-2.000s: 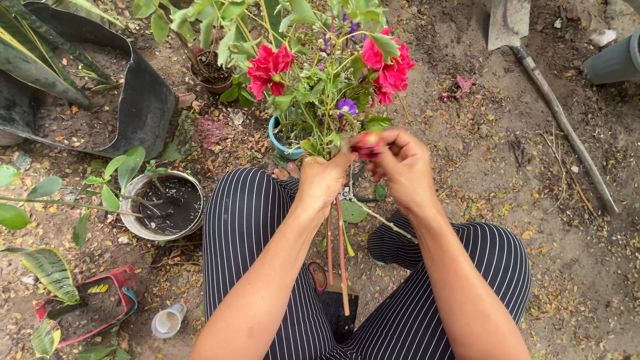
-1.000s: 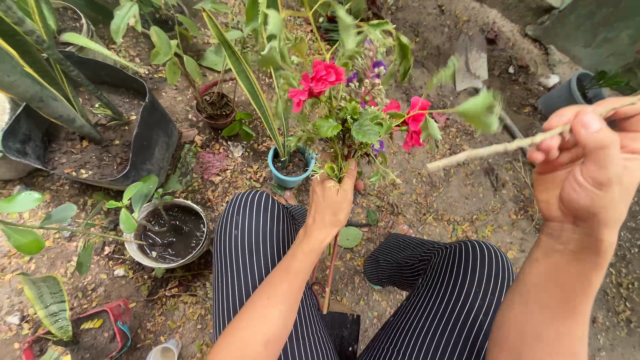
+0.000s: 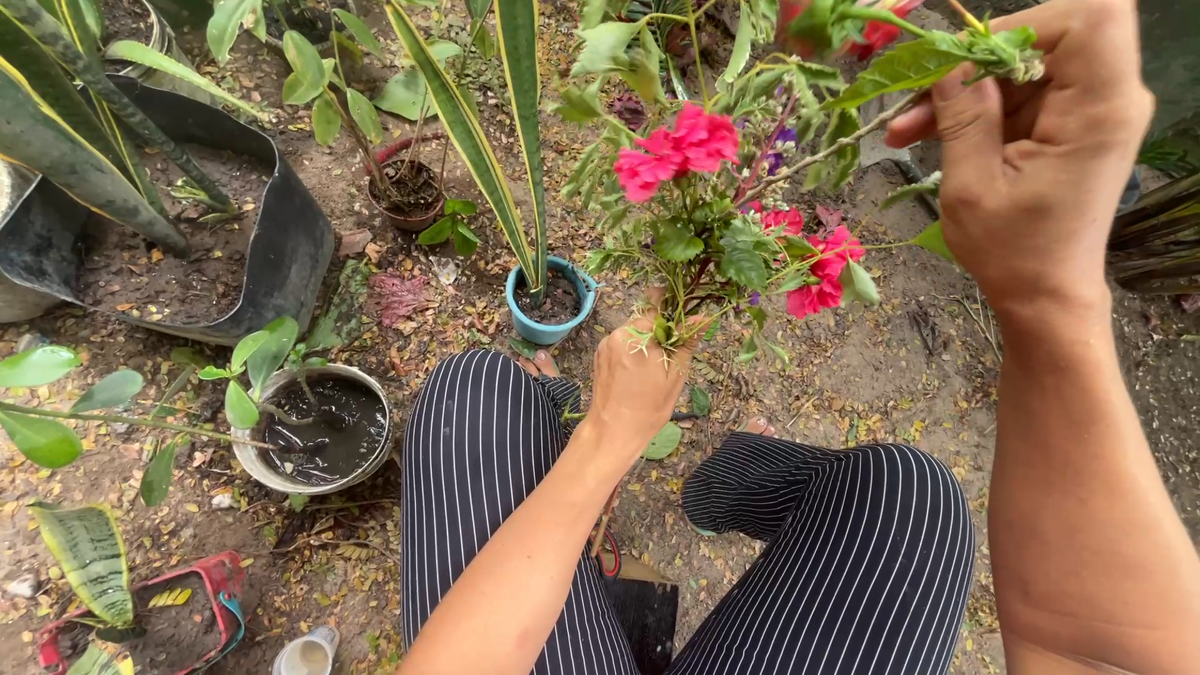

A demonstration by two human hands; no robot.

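My left hand is closed around the stems of a bouquet of pink-red flowers, small purple flowers and green foliage, held upright above my knees. At the upper right my right hand pinches a thin woody stem between thumb and fingers. That stem slants down to the left into the top of the bouquet, and leaves and a red bloom show beside the hand. Below my left hand the bouquet's stems hang between my legs, partly hidden by my forearm.
Around my striped trousers stand a blue pot with a snake plant, a white bucket of dark wet contents, a black planter, a small brown pot, a red container and a plastic cup. A dark block lies between my legs.
Two seconds ago both hands were together at the bouquet. A second ago my right hand held a stem out to the right; now that hand is higher and the stem reaches the bouquet.
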